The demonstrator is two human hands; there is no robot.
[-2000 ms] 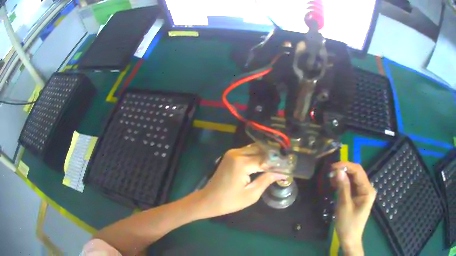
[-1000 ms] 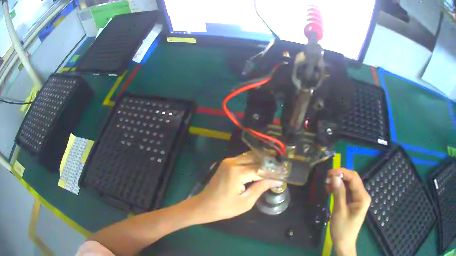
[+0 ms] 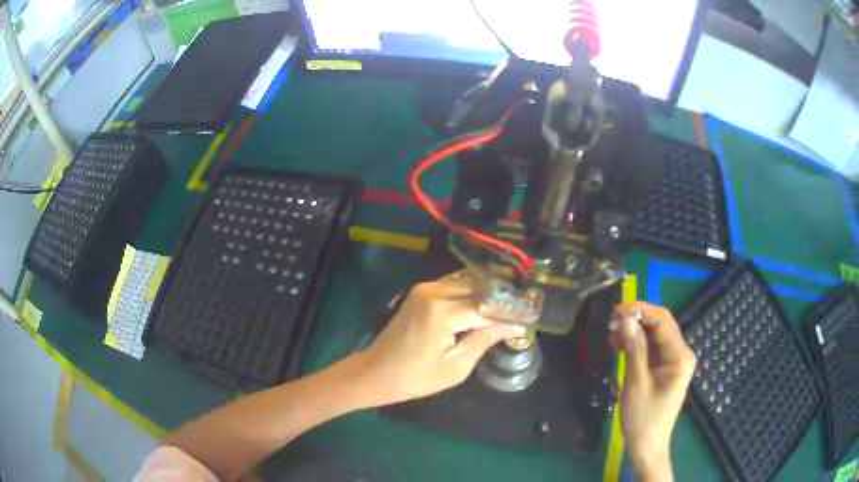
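Observation:
The toggle press (image 3: 565, 188) stands upright at the centre, its red ribbed handle (image 3: 583, 28) up. My left hand (image 3: 433, 329) is at the press head plate (image 3: 513, 303), thumb and fingertips at the top of the round silver nest (image 3: 510, 365); whether they pinch a part is hidden. My right hand (image 3: 650, 362) is right of the press, holding a small round part (image 3: 636, 316) between thumb and finger. Red wires (image 3: 419, 179) loop on the left side of the press head.
The left tray (image 3: 250, 273) holds rows of shiny dots. Stacked trays (image 3: 89, 212) and a paper label sheet (image 3: 135, 301) are further left. The right tray (image 3: 753, 362) lies angled beyond yellow tape. Another tray (image 3: 680, 198) is behind the press. A bright screen (image 3: 405, 28) stands at the back.
The view has shifted slightly. Both hands keep nearly the same places at the press, and the handle stays up.

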